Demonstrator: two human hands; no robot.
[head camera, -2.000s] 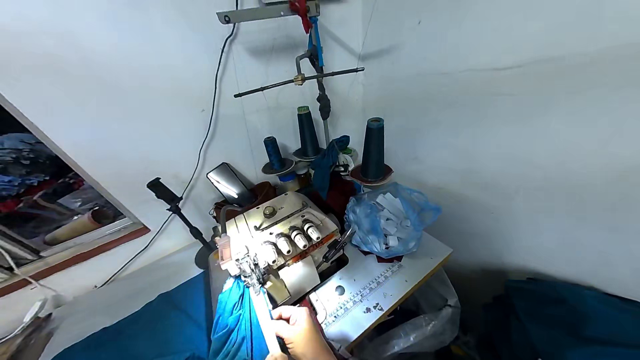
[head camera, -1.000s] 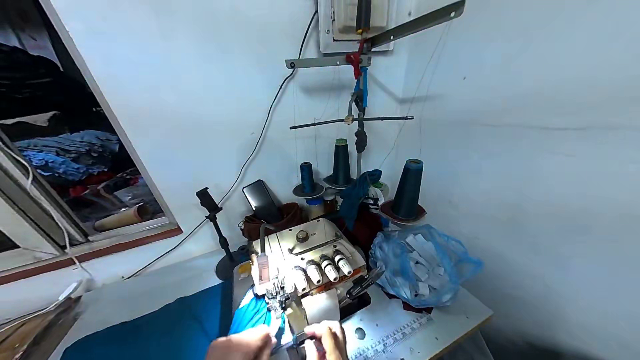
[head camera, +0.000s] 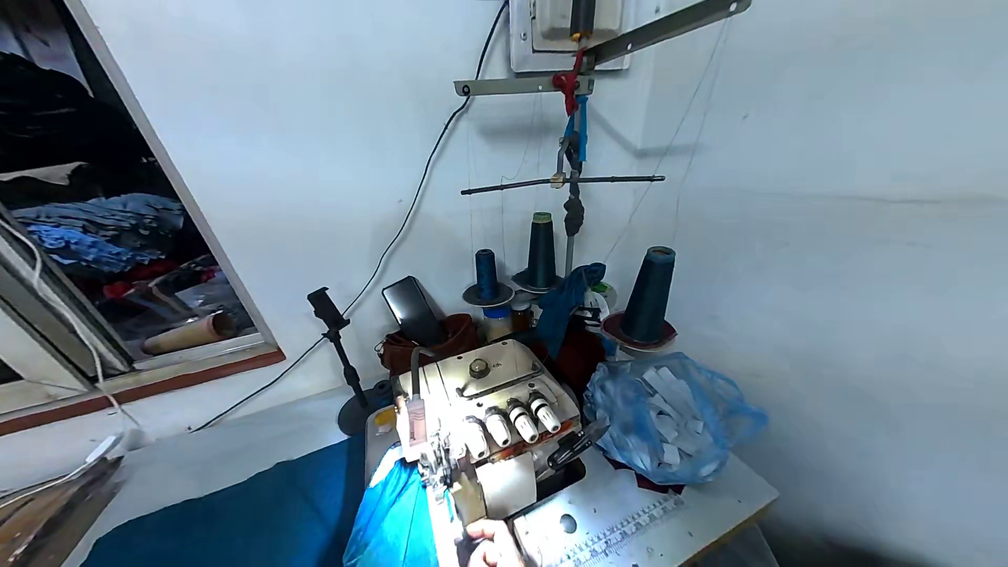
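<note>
At the bottom edge of the head view, one hand, seemingly my right hand (head camera: 492, 543), shows fingers bent close together beside the front of an overlock sewing machine (head camera: 492, 378); whether it pinches something is unclear. My left hand is out of view. Bright blue fabric (head camera: 394, 516) lies under the lit needle area, left of that hand. A white strip runs down between the fabric and the fingers. Four white tension dials line the machine's front, and dark thread snips (head camera: 575, 447) rest at its right side.
Thread cones (head camera: 650, 295) stand behind the machine beneath a metal thread stand (head camera: 571, 181). A blue plastic bag (head camera: 677, 417) of white pieces sits at right. A phone (head camera: 411, 311), a black holder on a round base (head camera: 346, 362) and dark blue cloth (head camera: 236, 504) are at left.
A second hand near the machine front one second ago is no longer in view. The remaining hand is lower in the frame. The view has swung left and up since two seconds ago.
</note>
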